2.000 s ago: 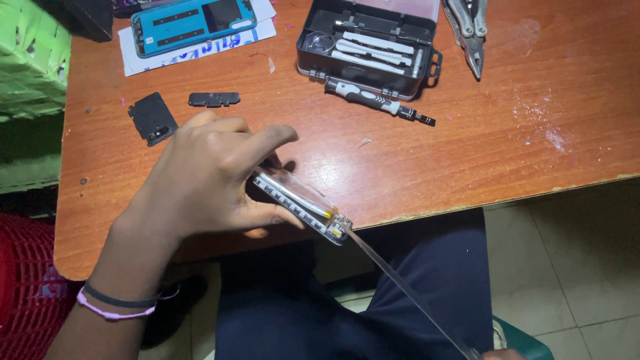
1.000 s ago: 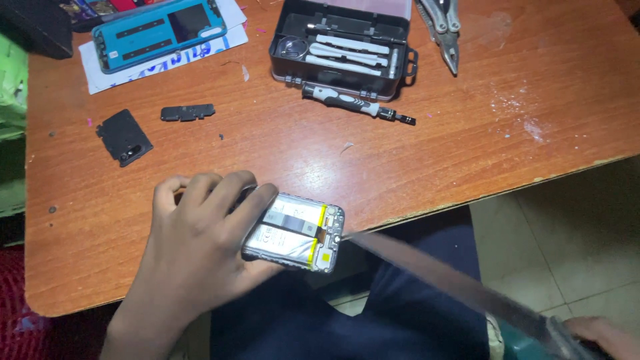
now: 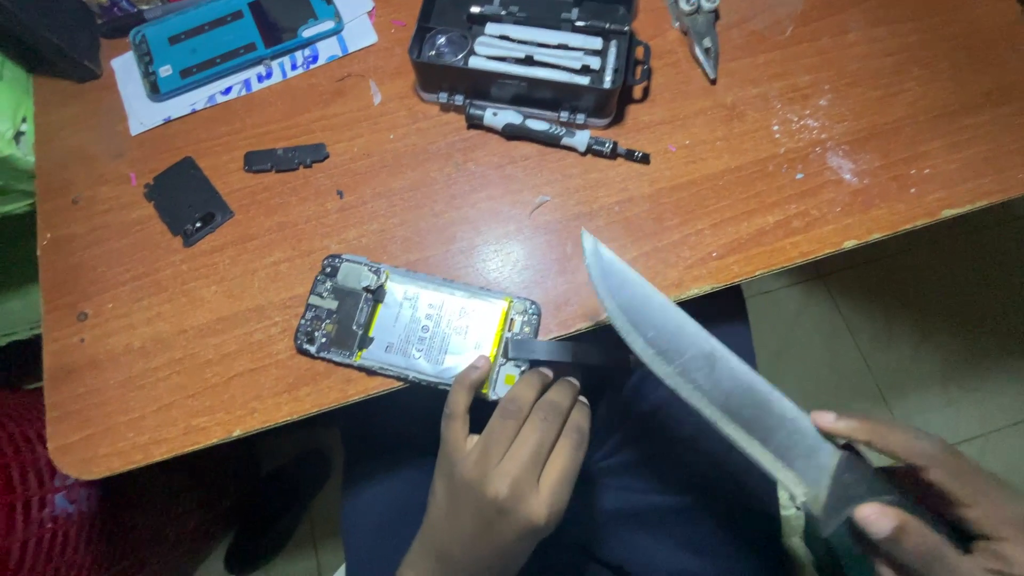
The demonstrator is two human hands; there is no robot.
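Note:
An opened smartphone (image 3: 432, 324) lies on the table near its front edge, with its battery (image 3: 436, 328) and circuit boards exposed. My left hand (image 3: 512, 456) rests at the phone's lower right part, a fingertip on the battery's edge and the other fingers near a dark flex cable (image 3: 552, 350). That cable sticks out past the phone's right end. My right hand (image 3: 928, 488) grips the black handle of a large kitchen knife (image 3: 712, 376), whose blade points up and left, apart from the phone. Whether the left fingers pinch the cable cannot be told.
Two black phone cover pieces (image 3: 192, 200) (image 3: 286, 158) lie at left. A blue back cover (image 3: 236, 40) rests on a paper with writing (image 3: 128, 96). Behind the phone are a precision screwdriver (image 3: 552, 132), a black tool case (image 3: 512, 88) and pliers (image 3: 700, 36). The table's front edge (image 3: 800, 260) runs diagonally.
The phone, earlier held in my left hand, now lies on the table, and the dark strip is turned out past its end. The knife has swung away from the phone, its tip raised.

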